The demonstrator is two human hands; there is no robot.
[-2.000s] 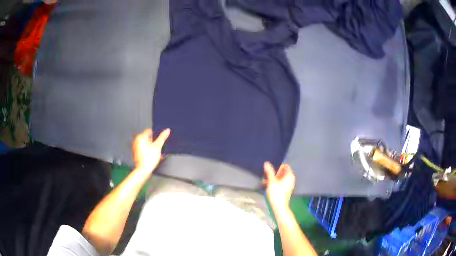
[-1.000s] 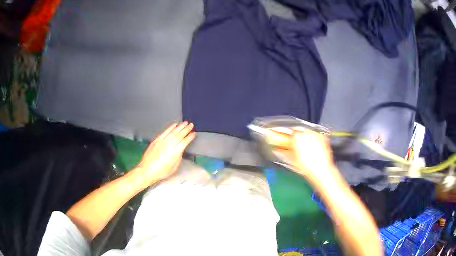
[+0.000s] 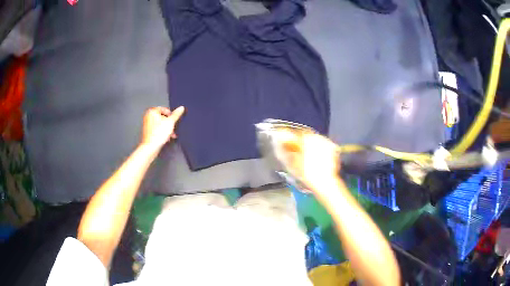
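A navy garment (image 3: 223,106) lies on the grey pressing table (image 3: 100,95), smooth at its near end and bunched at the far end. My left hand (image 3: 161,127) pinches its left edge between thumb and fingers. My right hand (image 3: 313,159) grips the steam iron (image 3: 271,139) by its handle, most of which my fingers hide. The iron's pointed tip faces left and overlaps the garment's near right part. The iron is slightly blurred, so I cannot tell whether it touches the cloth.
A yellow hose (image 3: 408,155) runs from the iron to the right and bends up. A thin black cable (image 3: 428,85) loops beyond it. Blue crates (image 3: 470,209) stand below the table's right side. An orange-red bag (image 3: 12,95) is at the far left. The green floor (image 3: 358,234) shows near me.
My right hand has taken the iron from the table's right end and now has it lower left over the garment. My left hand has moved from lying flat to pinching the left edge.
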